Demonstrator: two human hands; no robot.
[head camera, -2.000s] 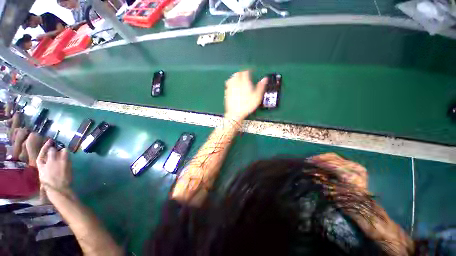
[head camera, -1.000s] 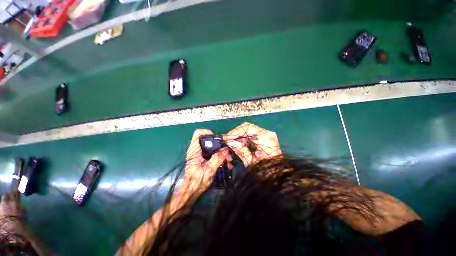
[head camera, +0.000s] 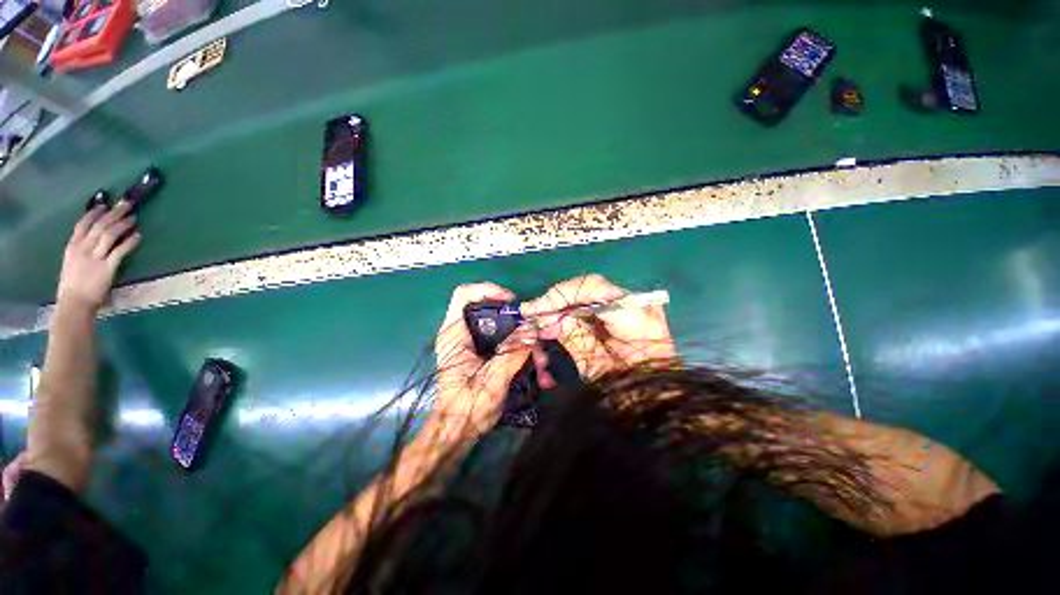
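My left hand (head camera: 467, 366) holds a black phone unit (head camera: 491, 328) above the bench at the centre. The unit's upper end points away from me, and its lower part is partly covered by fingers and hair. My right hand (head camera: 622, 331) is closed around a slim white pen-like tool (head camera: 639, 301), whose tip is at the unit's upper end. Dark hair hides part of my right hand and the lower edge of the unit.
Black phones lie on the green belt (head camera: 344, 163), (head camera: 788, 76), (head camera: 953, 67), with a small round module (head camera: 846, 97) between two. Another phone (head camera: 203, 413) lies on the bench. Another person's hand (head camera: 99, 256) reaches over the metal strip (head camera: 546, 227) at left.
The white tool now shows in my right hand. The belt phones and yellow-gold part have shifted left in view. Another person's arm has reached onto the belt at left.
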